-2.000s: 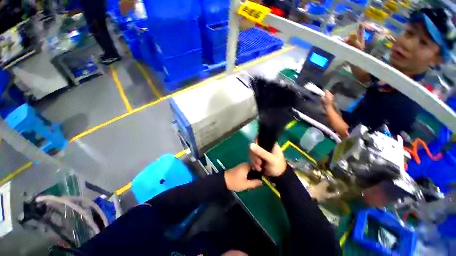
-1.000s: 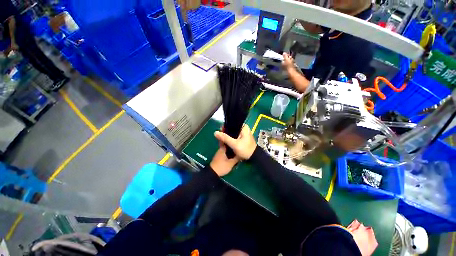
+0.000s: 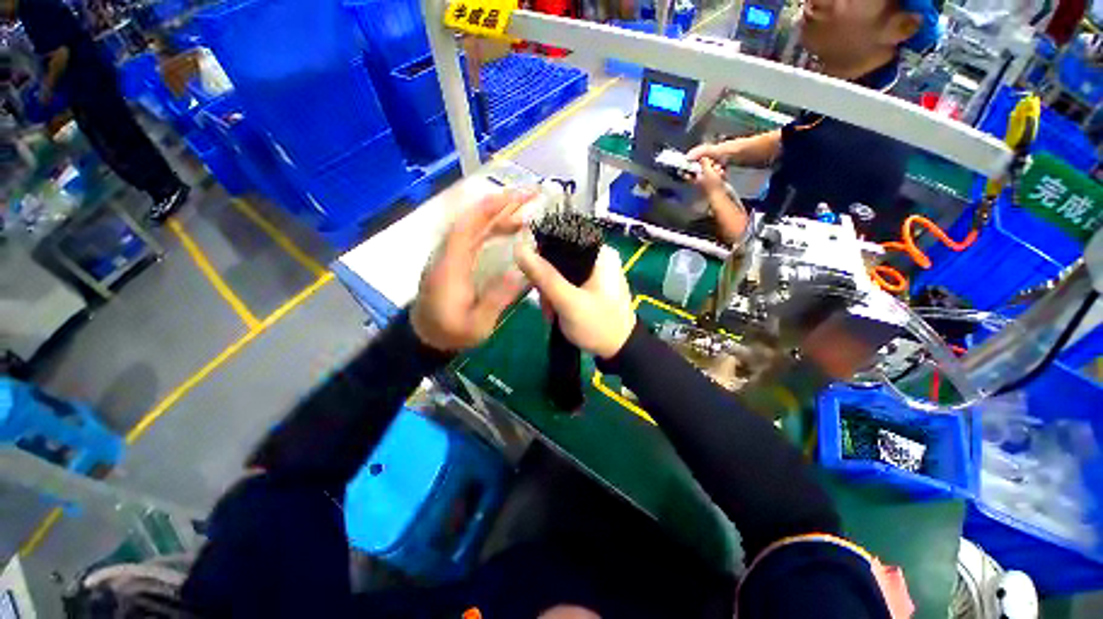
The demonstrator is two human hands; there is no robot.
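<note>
A thick black cable bundle [image 3: 566,248] stands upright near the bench's left edge, its top ends gathered close and its lower end at the green bench top [image 3: 514,351]. My right hand [image 3: 593,302] is closed around its upper part, thumb in front. My left hand [image 3: 472,272] is raised just left of the bundle, fingers apart and slightly blurred, holding nothing. Right of my hands, a metal fixture [image 3: 714,353] lies on the bench below the silver machine head [image 3: 810,272]; my right sleeve hides part of it.
An off-white cabinet [image 3: 393,248] stands behind my left hand. A clear plastic cup [image 3: 683,276] stands behind the fixture. A blue parts bin [image 3: 898,441] and a small fan [image 3: 982,586] are at right. A blue stool [image 3: 417,484] is below left. Another person [image 3: 835,145] works across the bench.
The bundle's fanned upper ends are now gathered, and my right hand grips near them. My left hand has left the bundle, moved up and opened. The view has shifted slightly.
</note>
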